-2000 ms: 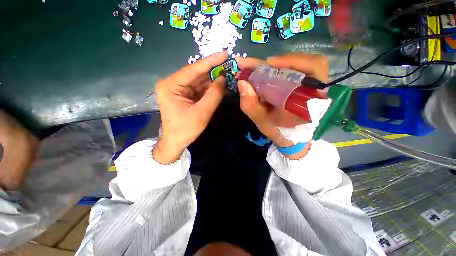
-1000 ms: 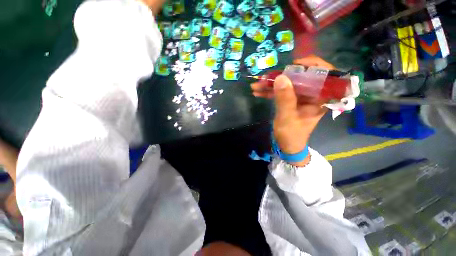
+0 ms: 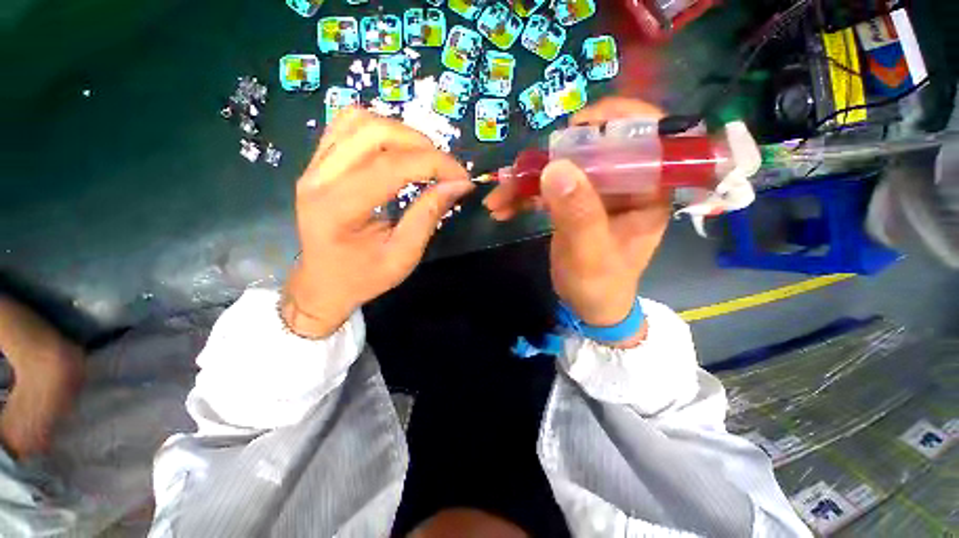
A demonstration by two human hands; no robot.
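My right hand (image 3: 599,210) is closed around the glue dispensing syringe (image 3: 631,168), a clear barrel of red fluid lying level, with its thin needle tip (image 3: 483,179) pointing left. My left hand (image 3: 363,210) has thumb and forefinger together right at the needle tip; whether they pinch the tip or a tiny part cannot be told. Behind it lies a heap of small white parts (image 3: 426,105), partly hidden by this hand. Several teal-edged printed modules (image 3: 491,119) lie scattered beyond. Small metallic or clear parts (image 3: 249,100) lie to the left.
A red parts bin (image 3: 668,13) is at the top edge. A dark box with a yellow label (image 3: 843,79) and black cables stand at the upper right. A blue stool (image 3: 804,226) is below the bench at right. Another person's hand (image 3: 37,368) is at the left edge.
The module seen in my left hand two seconds ago is gone from it. My left hand has come back from the far side of the modules to the needle tip. The syringe is now more level.
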